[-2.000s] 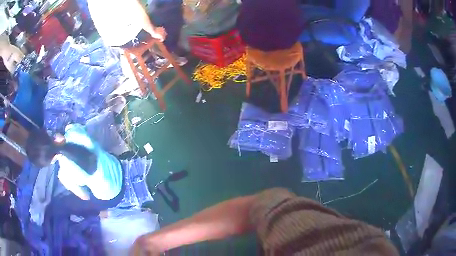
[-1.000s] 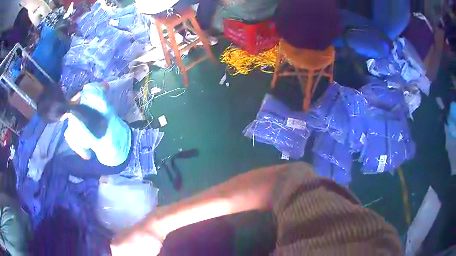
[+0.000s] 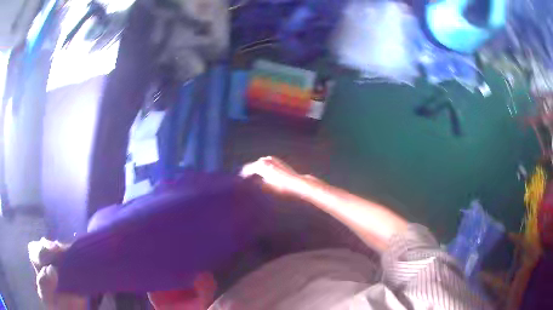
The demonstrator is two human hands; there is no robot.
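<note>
A dark blue-purple garment [image 3: 164, 239] stretches across the lower left of the view, blurred. My right hand [image 3: 262, 169] grips its upper right end, with the bare forearm running back to a striped sleeve. My left hand [image 3: 47, 263] is at the far lower left, with its fingers closed around the garment's left edge. The cloth hides most of my left arm. A reddish, blurred shape touches the garment's lower edge at the bottom; I cannot tell what it is.
A striped carton [image 3: 282, 91] stands beyond my right hand. Pale papers [image 3: 144, 142] lie beyond the garment. A dark strap [image 3: 445, 112] is on the green floor [image 3: 388, 145]. A bagged garment [image 3: 476, 236] and yellow strapping [image 3: 535, 197] are at the right.
The view has swung left, away from the stools and floor piles. The purple garment, carton and my left hand have come into view. My right hand now grips the garment.
</note>
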